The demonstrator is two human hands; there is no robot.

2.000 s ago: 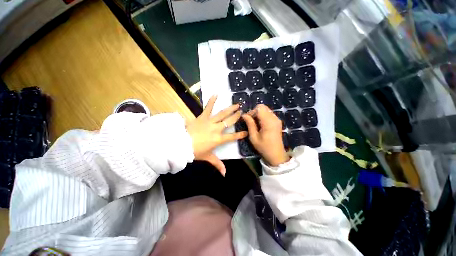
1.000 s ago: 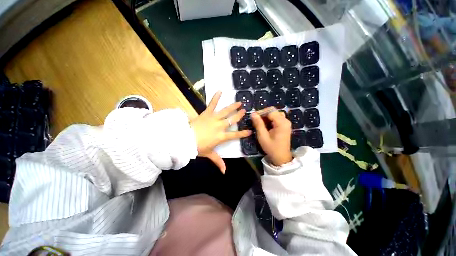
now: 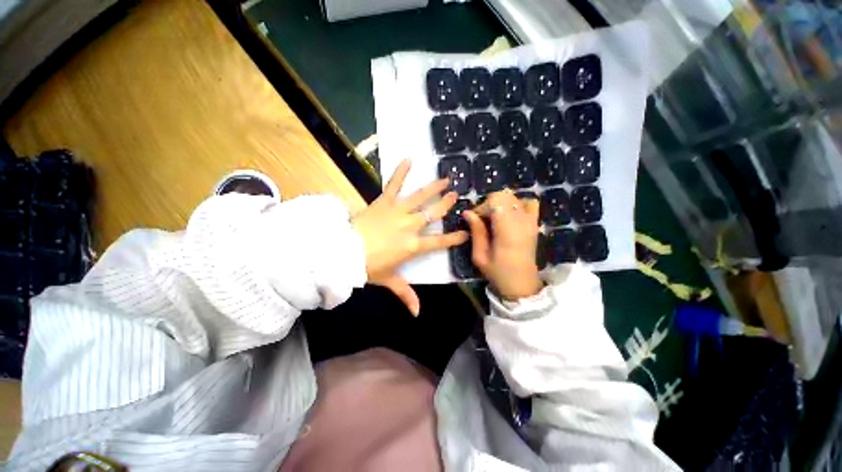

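Observation:
Glossy black rounded-square plastic pieces [image 3: 511,128] with small pale dots lie in rows on a white sheet [image 3: 621,138]. My left hand [image 3: 397,229] lies flat with fingers spread, its fingertips at the left edge of the lower rows. It holds nothing. My right hand [image 3: 508,241] is over the lower left pieces, its fingertips pinched around a slim pale stick [image 3: 487,211] that is mostly hidden. The pieces under my right hand are partly covered, and the stick's tip is too small to make out.
A green mat [image 3: 323,64] lies under the sheet. A wooden surface [image 3: 166,120] at left holds a round cup or roll [image 3: 246,184] and a black stack [image 3: 42,249]. At right are yellow strips [image 3: 667,277], white plastic pieces [image 3: 646,348], a blue-bodied object [image 3: 699,321] and clear-walled equipment [image 3: 785,157].
The stick stood out clearly from my right fingertips a second ago and now shows less. My left hand stays spread in place. The view has shifted slightly, with the sheet higher in the picture.

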